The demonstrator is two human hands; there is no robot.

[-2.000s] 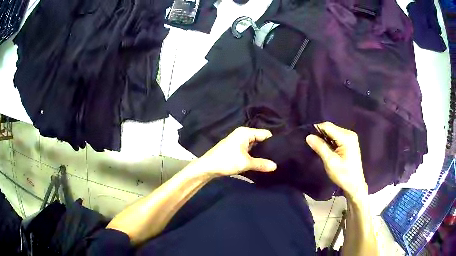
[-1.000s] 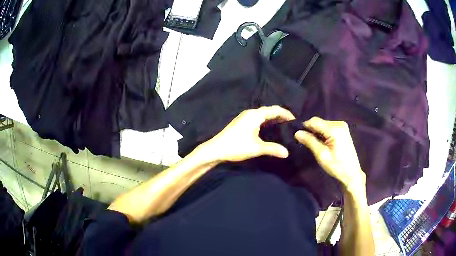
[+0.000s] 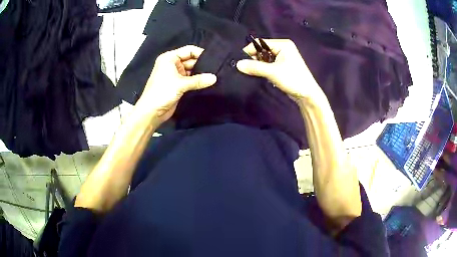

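Observation:
A dark shirt [image 3: 346, 75], purple at the right, is spread in front of me. My left hand [image 3: 180, 75] grips a raised part of its dark cloth [image 3: 215, 60] between thumb and fingers. My right hand [image 3: 273, 65] pinches the same part from the right, beside a small button [image 3: 232, 63]. Dark pointed thread snips [image 3: 262, 49] are tucked in my right hand, with the two tips apart and pointing away from me. The cloth hides some of the left fingertips.
A second dark shirt [image 3: 45, 75] lies on the white table [image 3: 125, 37] at the left. Part of the phone [image 3: 112, 4] shows at the top edge. A blue mesh basket [image 3: 421, 145] stands at the right. Dark cloth hangs at the lower left, near a metal stand.
Both hands have moved up in the view with the cloth raised between them, and a button now shows. The snips' tips have come into view. The hanger has left the view.

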